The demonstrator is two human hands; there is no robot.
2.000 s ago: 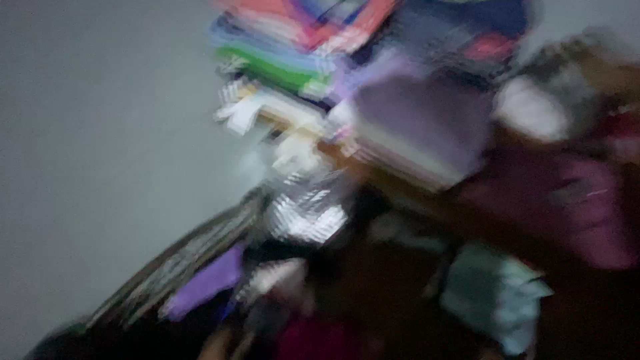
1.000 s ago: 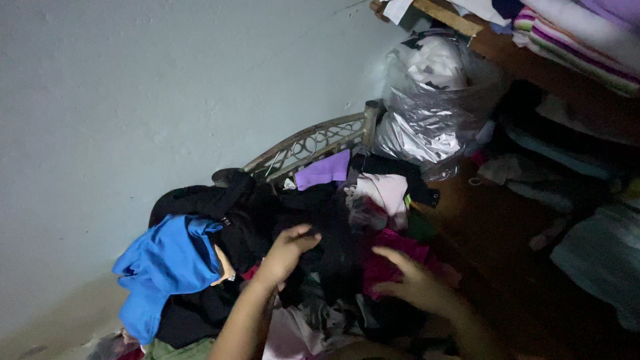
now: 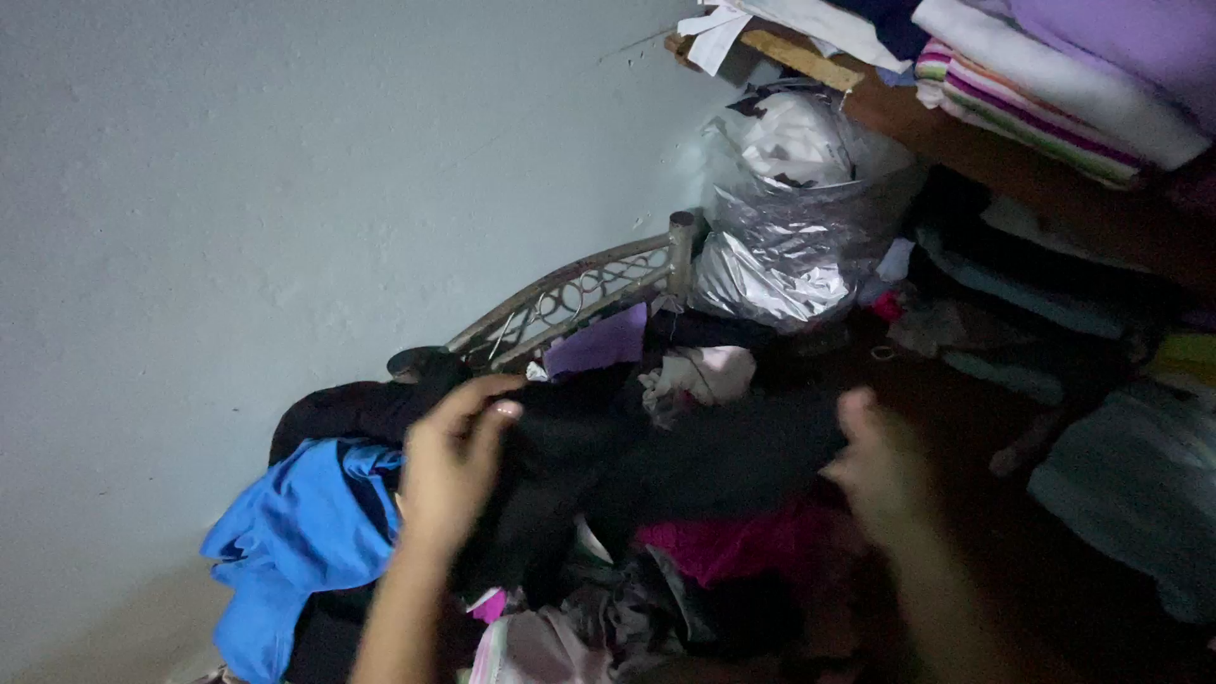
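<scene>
A black garment (image 3: 674, 456) is stretched between my two hands over a heap of clothes. My left hand (image 3: 456, 461) grips its left end, thumb and fingers pinched near the top edge. My right hand (image 3: 879, 465), blurred, holds its right end. Below the black cloth lie a magenta garment (image 3: 741, 546) and a greyish-pink garment (image 3: 551, 651). A blue garment (image 3: 304, 532) hangs at the left of the heap, beside my left forearm. Behind the black cloth are a purple cloth (image 3: 598, 342) and a crumpled pale pink cloth (image 3: 708, 375).
A metal bed frame rail (image 3: 570, 275) curves along the grey wall (image 3: 332, 190). A clear plastic bag (image 3: 788, 228) stuffed with white material stands behind it. A wooden shelf (image 3: 997, 166) at upper right bears folded towels (image 3: 1045, 104), with more dark clothes below.
My hands were apart over the heap with nothing clearly held; now the black garment is raised and spread between them. The view has swung down from the shelf since the earliest frame.
</scene>
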